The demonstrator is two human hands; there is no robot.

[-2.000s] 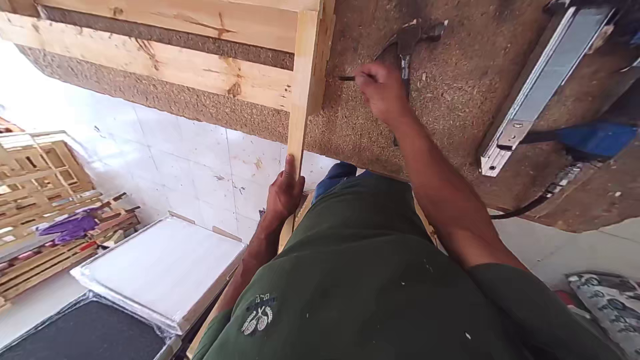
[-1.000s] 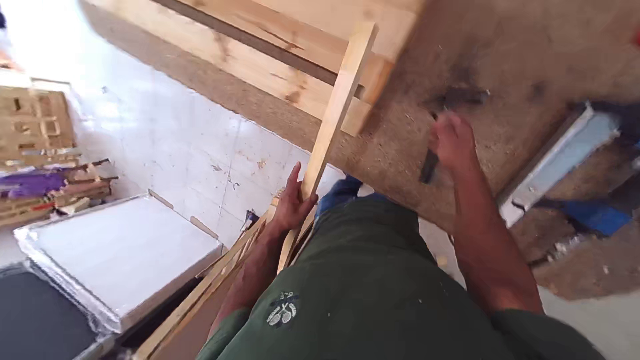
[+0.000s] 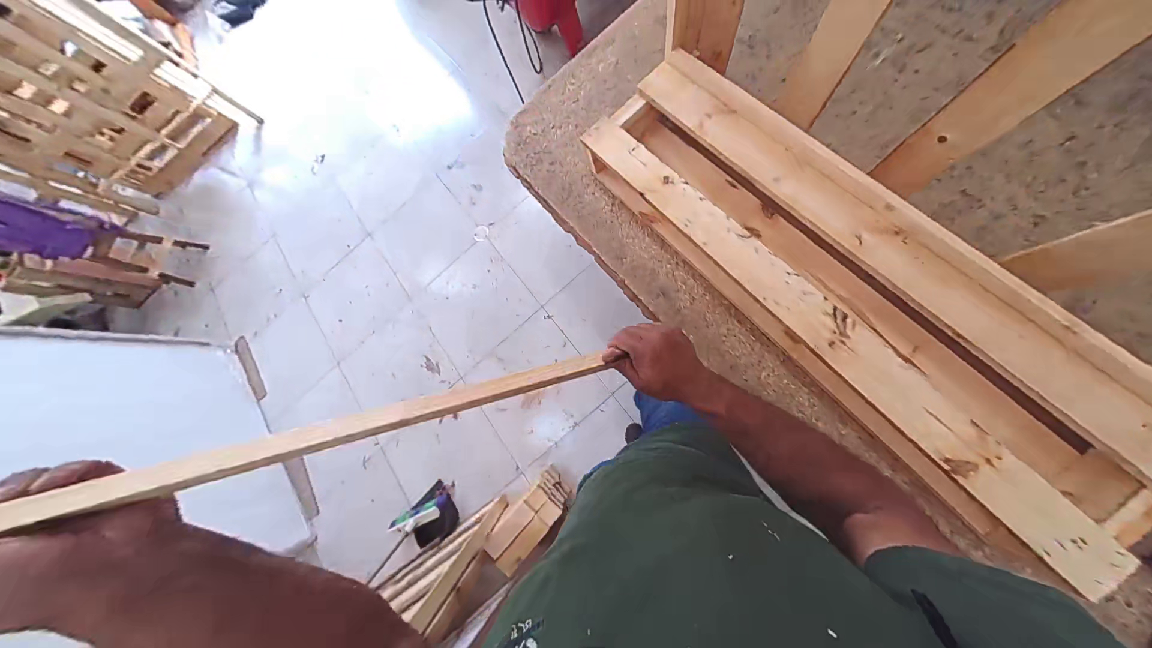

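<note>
A long narrow wooden strip (image 3: pixel 387 421) spans the lower left of the view, held between both hands over the tiled floor. My left hand (image 3: pixel 90 513) is closed around its near end at the left edge. At the other end, my right hand (image 3: pixel 655 360) grips the strip beside the edge of the particleboard workbench (image 3: pixel 589 202). On the bench lies a long wooden frame (image 3: pixel 810 324) of pale boards with a narrow slot along it. The hammer is out of view.
Loose boards (image 3: pixel 1017 90) lie across the bench behind the frame. A white wrapped panel (image 3: pixel 135 405) stands at the left, with pallets (image 3: pixel 99 108) beyond. Wood offcuts (image 3: pixel 522 522) are stacked low by my body. A red object (image 3: pixel 551 22) with cables is past the bench corner.
The view has turned strongly to the left. My right hand, earlier at the hammer on the bench, now holds one end of the strip. The strip has swung off the bench, out over the floor.
</note>
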